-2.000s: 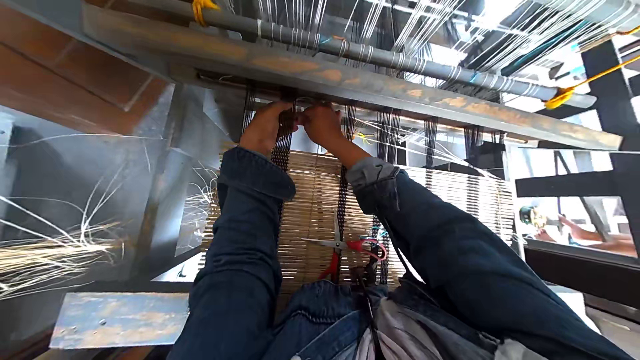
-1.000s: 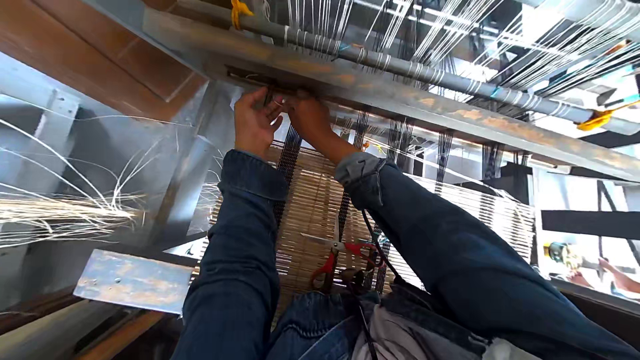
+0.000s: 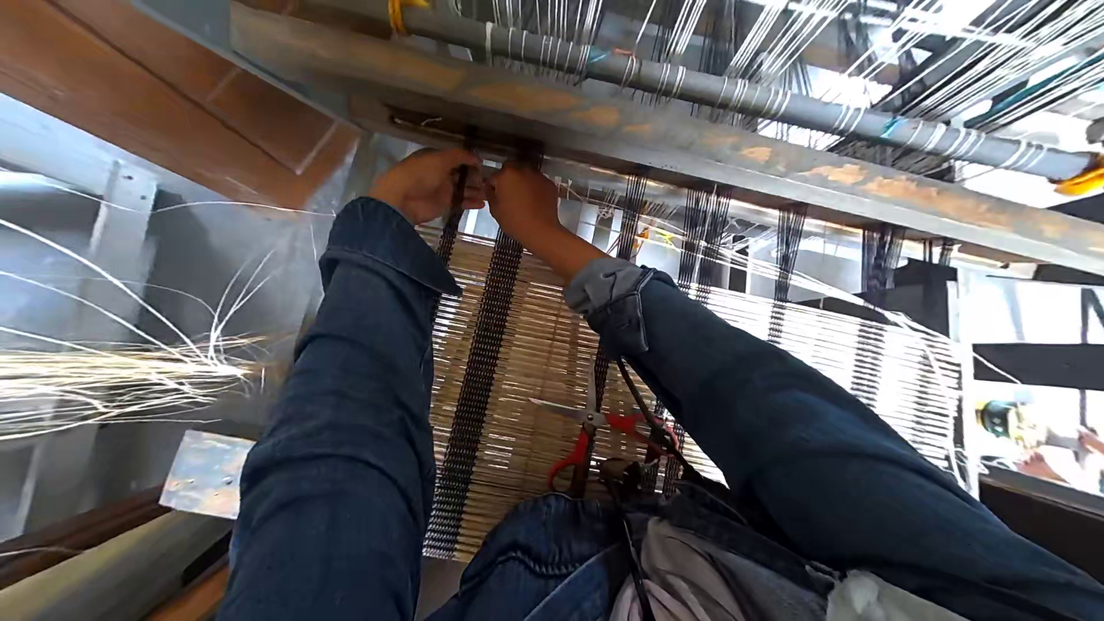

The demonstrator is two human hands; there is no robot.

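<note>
My left hand [image 3: 427,185] is at the left end of the loom's wooden beam [image 3: 604,116], its fingers closed on a band of dark warp threads [image 3: 450,226]. Close beside it, my right hand [image 3: 524,200] is curled just under the beam; its fingertips are hidden, so what it grips cannot be told. Below both hands stretches a woven mat of pale natural strips [image 3: 539,345] with dark warp bands. Red-handled scissors [image 3: 592,420] lie with blades apart on the mat, near my lap.
A bundle of pale loose fibres [image 3: 112,379] sticks out at the left. A grey rod [image 3: 690,82] wound with white threads crosses above the beam. A worn painted board [image 3: 207,474] is at the lower left. Part of another person [image 3: 1048,461] shows at the far right.
My left hand was turned with its fingers loosely spread a second ago; it is now closed on the dark threads. My right hand stays near the beam. The view has shifted left.
</note>
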